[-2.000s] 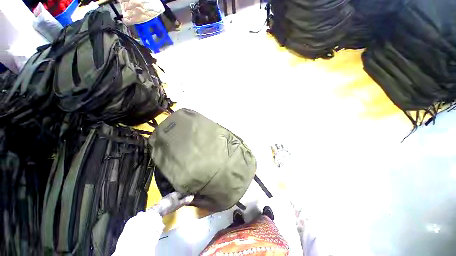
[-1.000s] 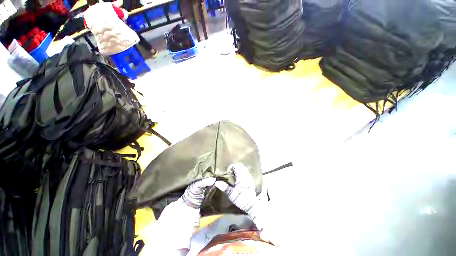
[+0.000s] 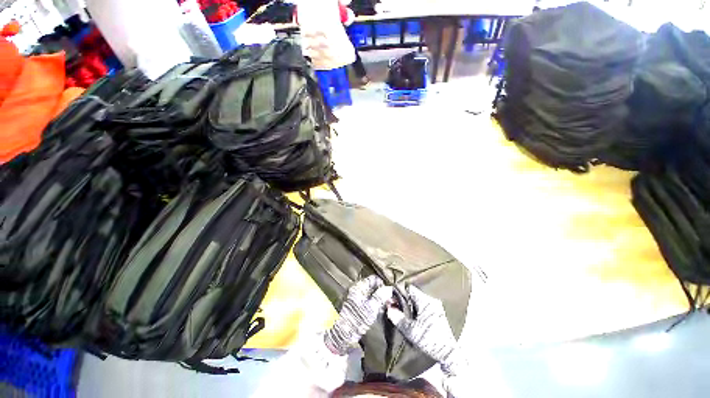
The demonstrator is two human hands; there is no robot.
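An olive-green backpack (image 3: 416, 260) lies in front of me on the yellow table, its rounded end pointing away to the left and a dark seam or zipper line running along it. My left hand (image 3: 360, 311), in a grey-white striped glove, grips the fabric at its near edge. My right hand (image 3: 424, 322), gloved the same way, grips the edge close beside it, the fingertips almost touching. A dark fold shows between and below the hands. What exactly the fingers pinch is too small to tell.
Piled backpacks with straps showing (image 3: 195, 264) stand close on the left. Smoother dark piles (image 3: 572, 85) stand at the far right, tails hanging over the table edge (image 3: 623, 336). Behind are a blue crate (image 3: 406, 95), a person in a pale vest (image 3: 323, 39) and orange fabric (image 3: 31, 101).
The backpack was lying front up with only my left hand on it. Both hands then took hold of its edge, and it has turned so the dark seam shows. The view has swung left.
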